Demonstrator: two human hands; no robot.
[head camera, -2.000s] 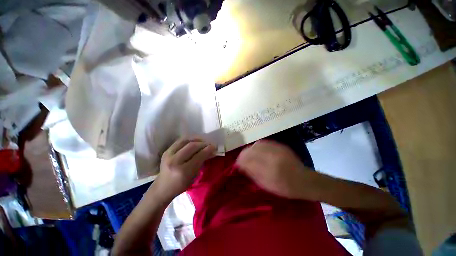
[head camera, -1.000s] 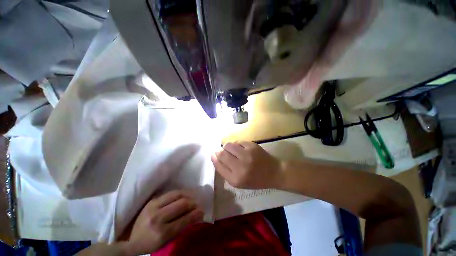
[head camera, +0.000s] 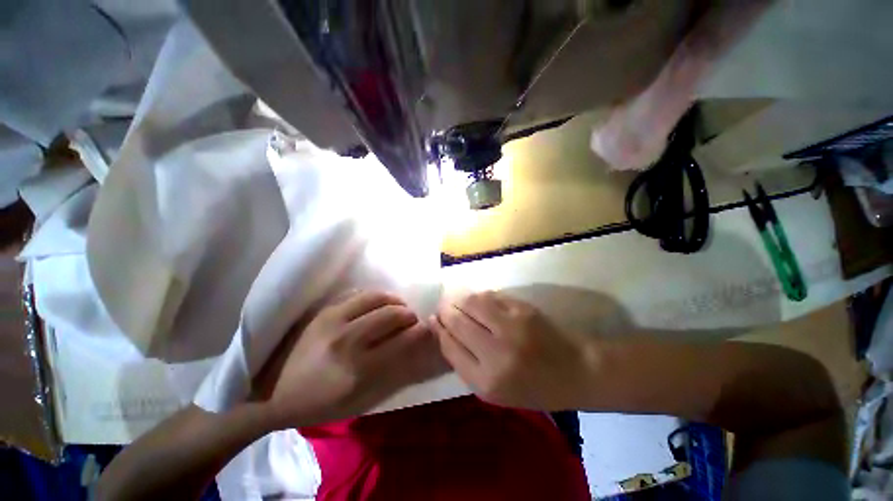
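A white cloth panel (head camera: 323, 230) lies on the machine table, its upper part lost in the lamp glare under the needle. My left hand (head camera: 367, 347) rests on its lower part, fingers bent at the cloth near its right edge. My right hand (head camera: 504, 342) is just to the right, its fingertips pinching the cloth's right edge, close to my left fingertips. The sewing machine head (head camera: 323, 78) fills the top of view, with a small pale knob (head camera: 484, 192) beside the needle area. The needle tip is hidden by glare.
Black scissors (head camera: 676, 201) and green-handled snips (head camera: 780, 250) lie on the table right of the needle. Pale cloth pieces (head camera: 186, 235) are heaped at left. A pale pink strip (head camera: 636, 132) hangs near the scissors. A red apron (head camera: 450, 455) covers my lap.
My left hand has moved up and right along the cloth, and my right hand slightly lower. The hands are now side by side. Since the oldest frame, the machine head has come further into view.
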